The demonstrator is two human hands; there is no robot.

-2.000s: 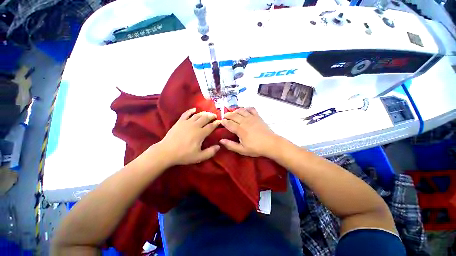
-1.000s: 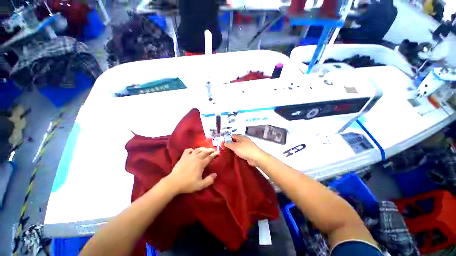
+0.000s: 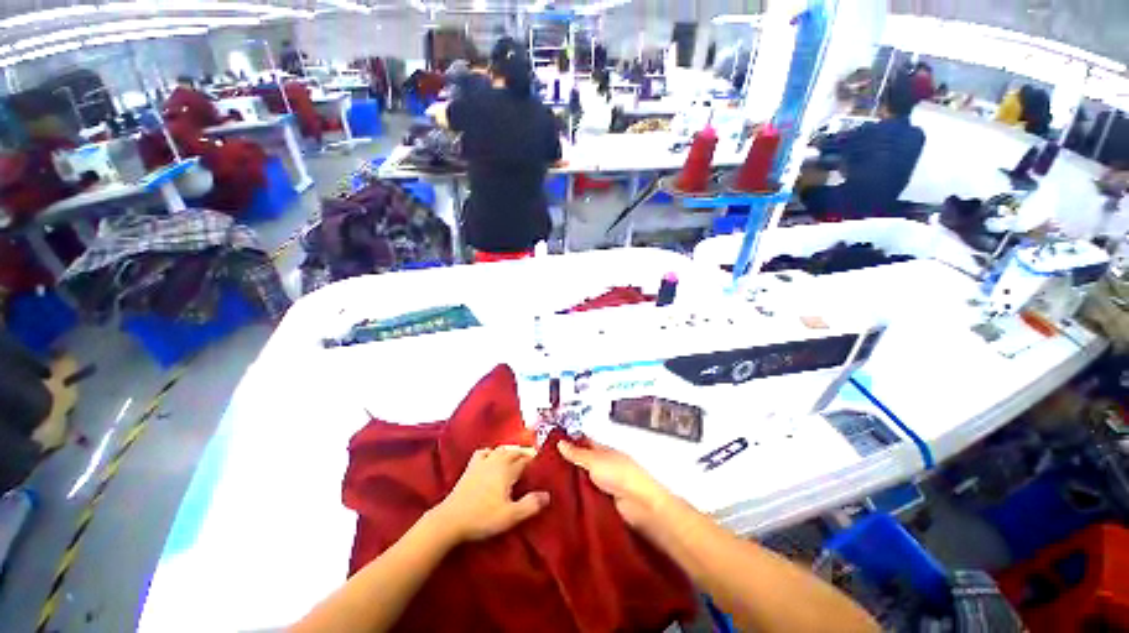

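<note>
The dark red garment piece lies bunched on the white table, left of and in front of the needle, and hangs over the table's front edge. The sewing machine head has a black panel; its needle area is small and blurred. My left hand rests on the cloth with fingers spread, just left of the needle. My right hand holds the cloth's edge between thumb and fingers, just right of and below the needle. The fingertips are close to the presser foot.
A dark phone-like object and dark snips lie right of the needle. A green packet lies at the back left. Red thread cones stand behind. A person in black stands beyond. A blue bin is at right.
The view has tilted up, showing more of the factory floor. My right hand has come off the machine's foot area and now grips the cloth below it. My left hand stays on the cloth.
</note>
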